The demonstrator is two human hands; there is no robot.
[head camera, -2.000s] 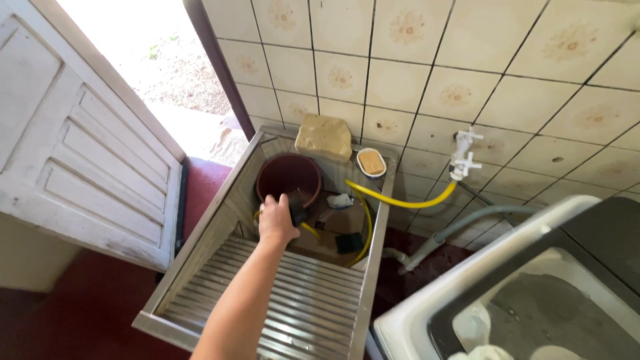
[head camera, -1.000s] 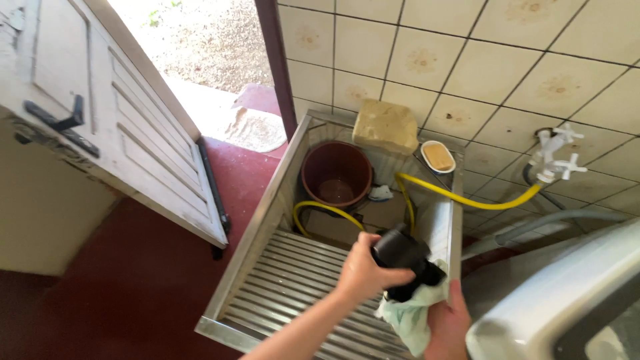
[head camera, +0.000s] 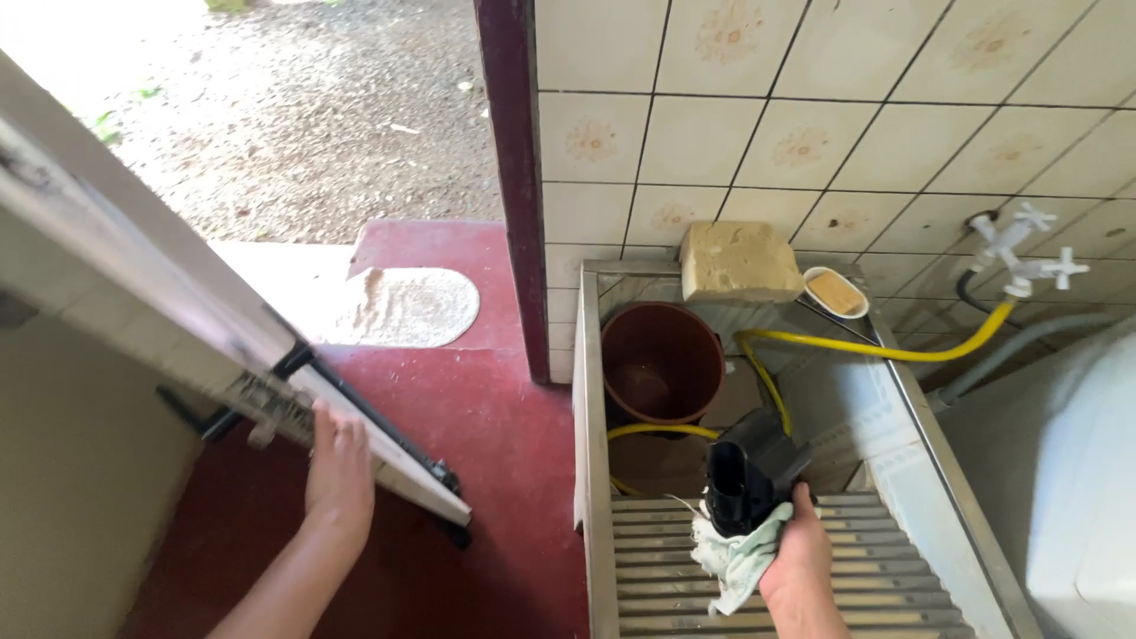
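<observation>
My left hand [head camera: 340, 470] rests against the edge of a white wooden door [head camera: 266, 337], below its latch and beside the black handle [head camera: 200, 417]; its fingers are extended and grip nothing. Over the ribbed washboard of the laundry sink [head camera: 754, 568], my right hand [head camera: 799, 555] holds a black plastic part [head camera: 754, 470] with a round opening, together with a pale green cloth [head camera: 741, 555] bunched beneath it. My right fingers are partly hidden behind the part and the cloth.
In the sink basin stands a brown bucket [head camera: 664, 364] beside a yellow hose [head camera: 950, 353] that runs to a white tap [head camera: 1012, 248]. A yellowish block [head camera: 738, 262] and a soap dish [head camera: 836, 293] sit on the rim. A mat [head camera: 417, 306] lies by the doorway. A white appliance [head camera: 1083, 479] is at right.
My left hand has let go of the black part and moved left to the door. My right hand still holds the part with the cloth. The view has swung left.
</observation>
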